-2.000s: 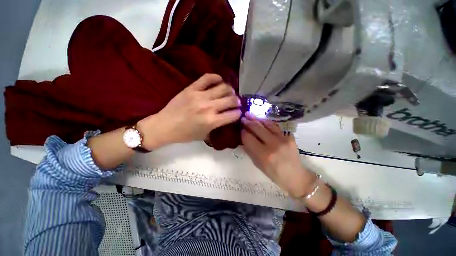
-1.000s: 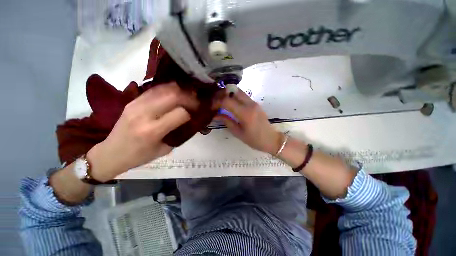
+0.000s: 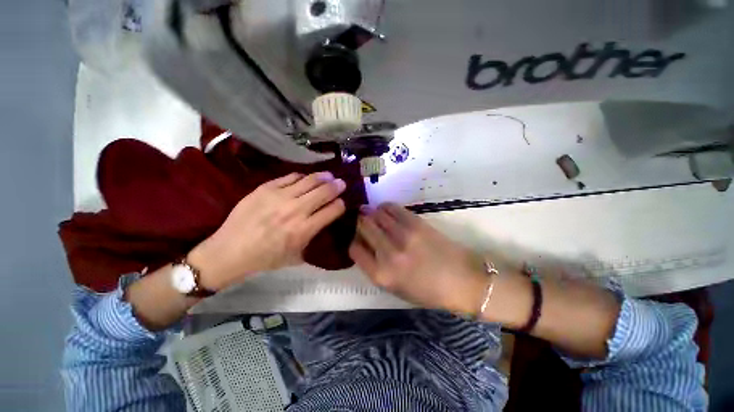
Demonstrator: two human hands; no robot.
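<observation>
The dark red garment piece (image 3: 165, 193) lies bunched on the table left of the needle, with a short white strip (image 3: 217, 141) near its top. My left hand (image 3: 282, 213) lies on the cloth, fingertips close to the presser foot area. My right hand (image 3: 402, 253) pinches the cloth's right edge just below the foot, fingers curled. The sewing machine (image 3: 418, 56) stands over the work with its light on. A white ribbed knob (image 3: 336, 111) sits on its head. The needle tip is hidden by the head and cloth.
A small brown item (image 3: 567, 166) and loose thread lie on the machine bed (image 3: 483, 153). A ruler scale runs along the front table edge (image 3: 322, 290). A pale perforated basket (image 3: 229, 370) is below left. Red cloth (image 3: 547, 374) hangs below right.
The view has shifted closer to the machine head. My left hand has flattened onto the cloth, and the cloth edge now shows between both hands. My right hand has moved from beside the needle to below it.
</observation>
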